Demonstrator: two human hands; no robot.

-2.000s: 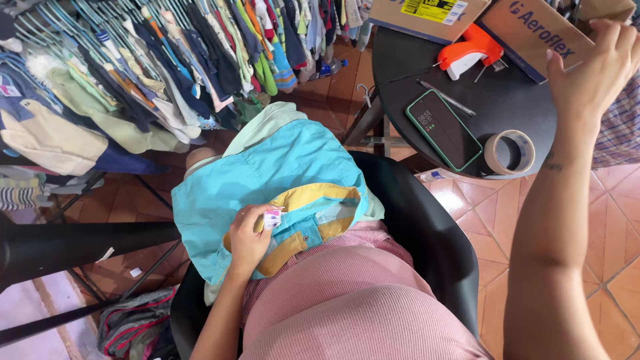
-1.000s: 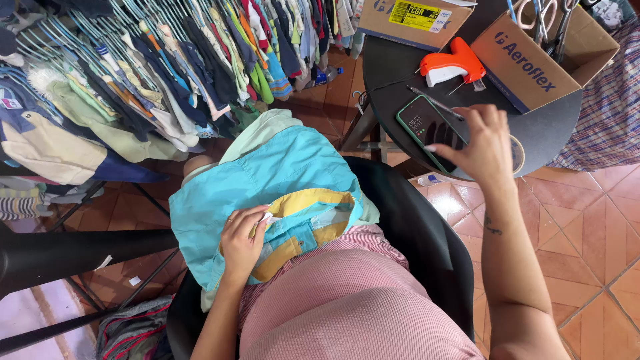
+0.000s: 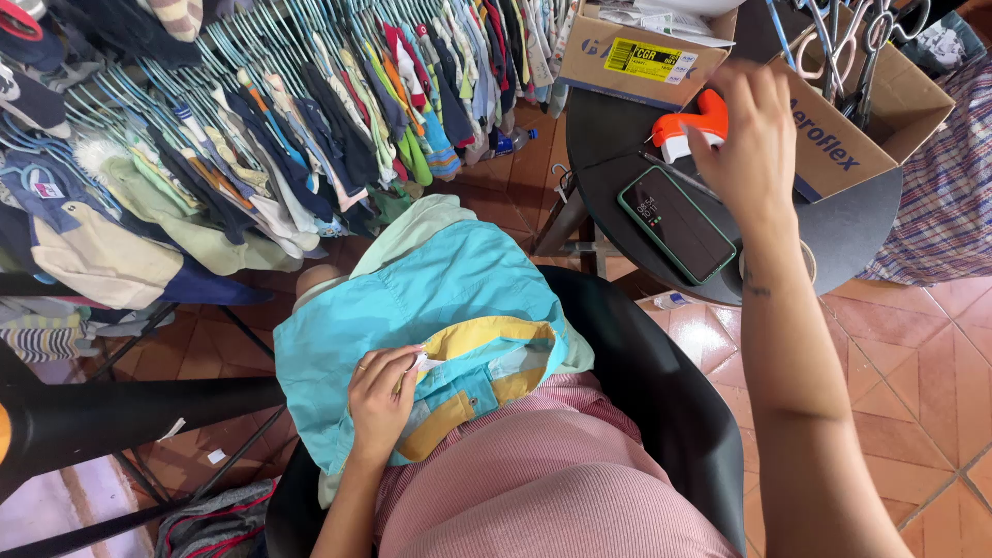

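Turquoise shorts [image 3: 418,287] with a yellow inner waistband lie across my lap, over a pale green garment [image 3: 422,225]. My left hand [image 3: 384,395] pinches a small white tag at the waistband. Above the round black table, my right hand [image 3: 748,139] is raised with its fingers apart and nothing seen in it. Just left of it is an orange and white tagging gun [image 3: 697,128]. Below lie a thin pen-like stick [image 3: 678,177] and a phone in a green case [image 3: 676,225]. My right forearm partly hides a tape roll [image 3: 806,260].
A cardboard box [image 3: 635,62] stands at the table's back edge, and another [image 3: 845,147], holding scissors, stands at right. Children's clothes [image 3: 310,132] hang on racks at upper left. A black chair [image 3: 666,349] surrounds my lap. A black bar [image 3: 155,411] crosses at left.
My right hand has moved from the right box to over the phone, then up beside the tagging gun. My left hand stays at the waistband.
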